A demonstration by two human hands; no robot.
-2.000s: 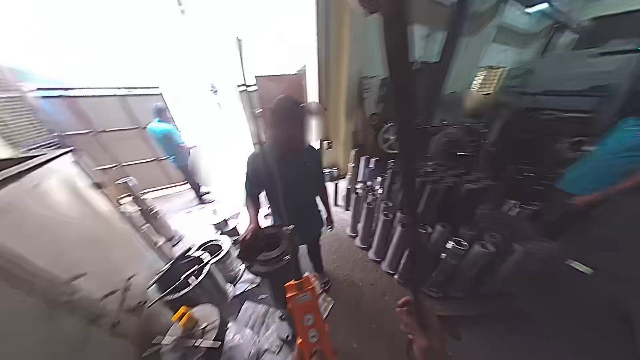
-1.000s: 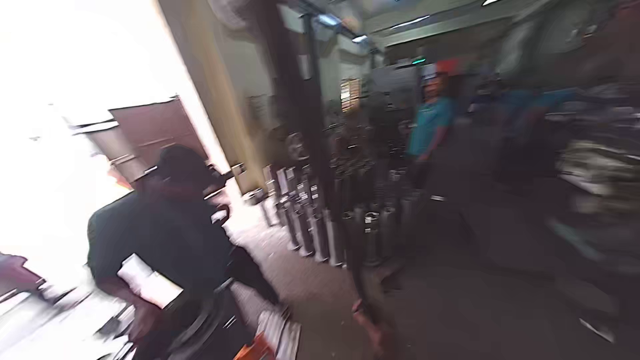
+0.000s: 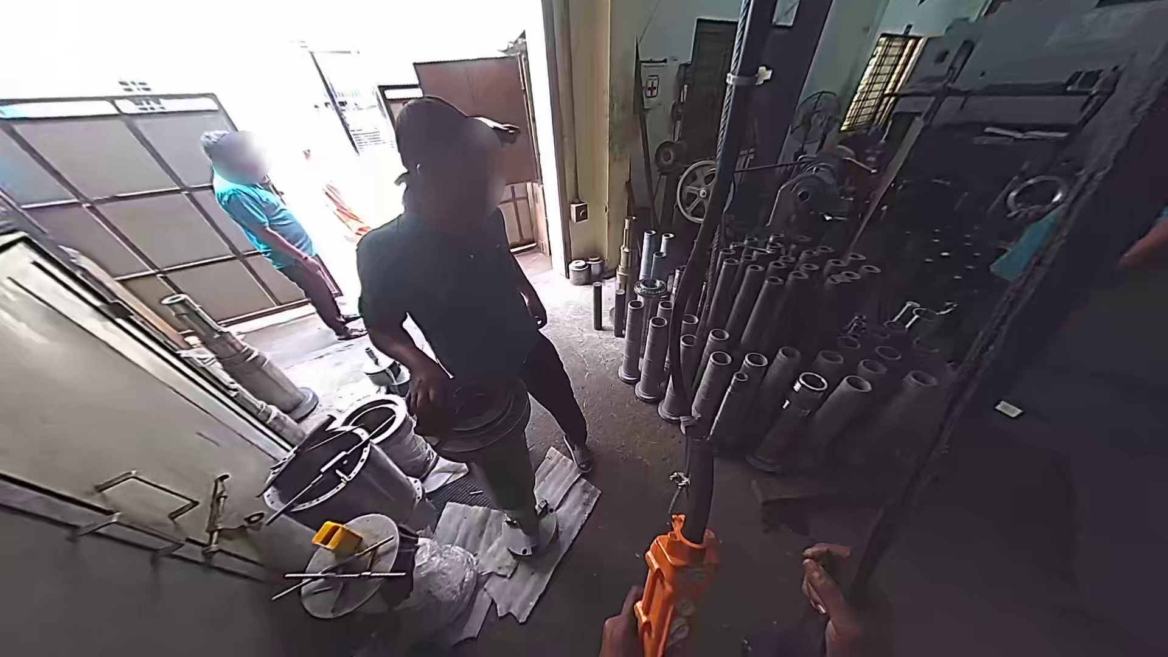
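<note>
At the bottom centre, my left hand (image 3: 622,626) is wrapped around an orange hoist pendant control (image 3: 675,584), which hangs from a thick black cable (image 3: 701,484). My right hand (image 3: 832,593), to its right, has its fingers curled at the lower end of a dark strap or chain (image 3: 944,438) that slants up to the right; shadow hides the exact grip. Ahead, another person in dark clothes (image 3: 456,292) rests a hand on the ringed top of an upright metal cylinder (image 3: 484,429). Its flanged base (image 3: 529,534) stands on white packing sheets (image 3: 557,566).
Many metal tubes (image 3: 712,388) stand upright on the floor at centre right. Flanged drums (image 3: 365,493) and a round plate (image 3: 351,566) with rods and a yellow block are at lower left, beside a metal cabinet (image 3: 119,401). A person in a blue shirt (image 3: 265,214) stands near the gate.
The view has swung right, then back left. The person in dark clothes, bent low one second ago, now stands more upright with one arm raised. The orange pendant is now more fully in view.
</note>
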